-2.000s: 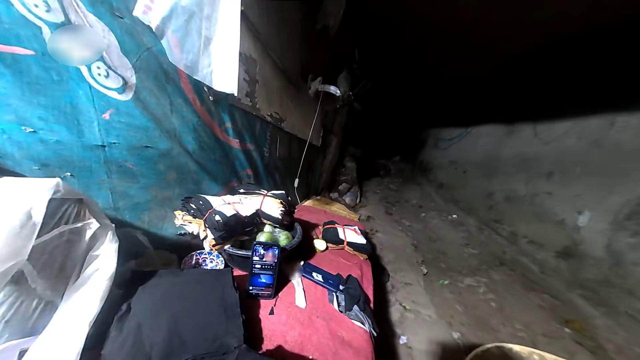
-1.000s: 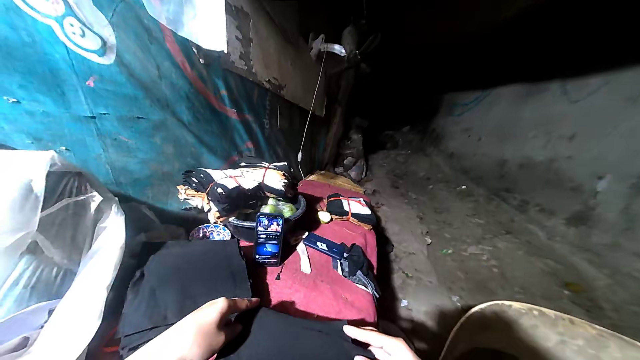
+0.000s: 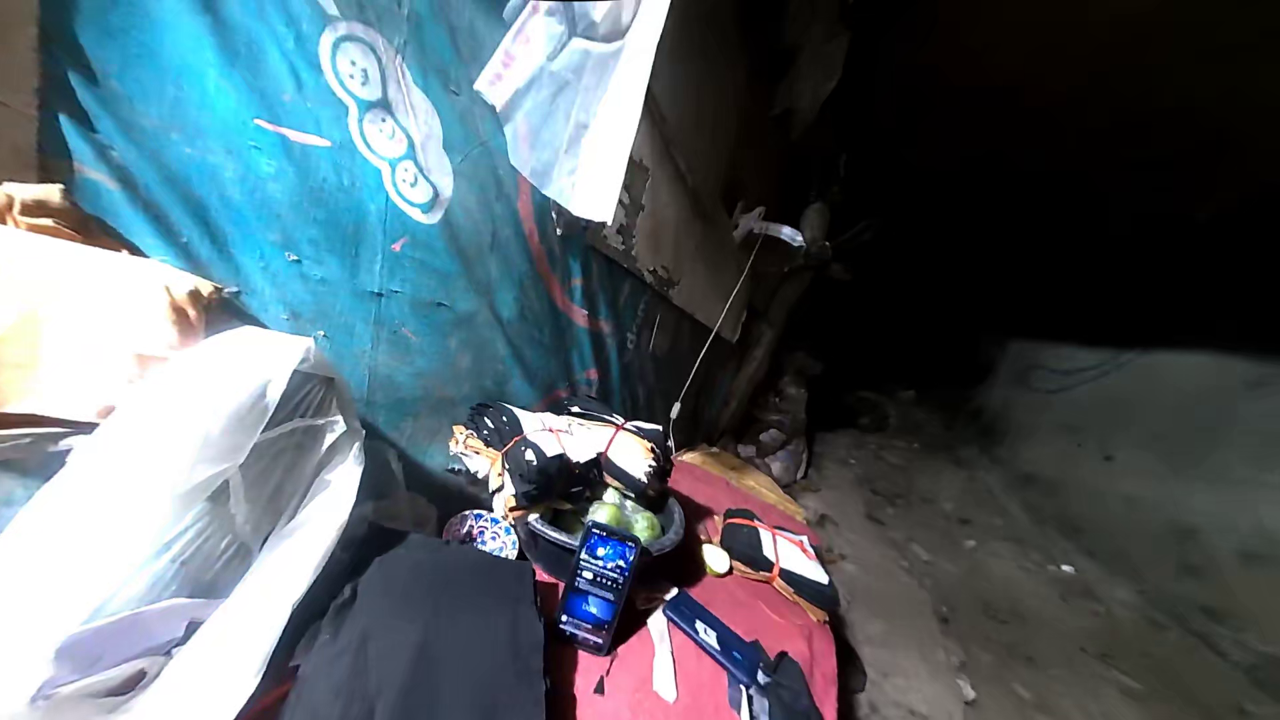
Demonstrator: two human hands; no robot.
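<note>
Neither my left hand nor my right hand shows in the head view. Black cloth lies at the lower left of the red-covered surface. A lit smartphone leans against a dark bowl that holds green round fruit. Behind the bowl is a tied bundle of black and white cloth. On the right, a smaller tied bundle rests beside a pale, cut round piece. A dark blue oblong object lies in front, touching dark fabric.
A translucent plastic bag stands at the left, near a blue-and-white patterned round thing. A teal sheet hangs behind. A thin cord runs down to the red surface. Bare ground lies to the right.
Both my hands, on black cloth at the bottom one second ago, are out of view. The view has swung up and left; the rim at the lower right has left it.
</note>
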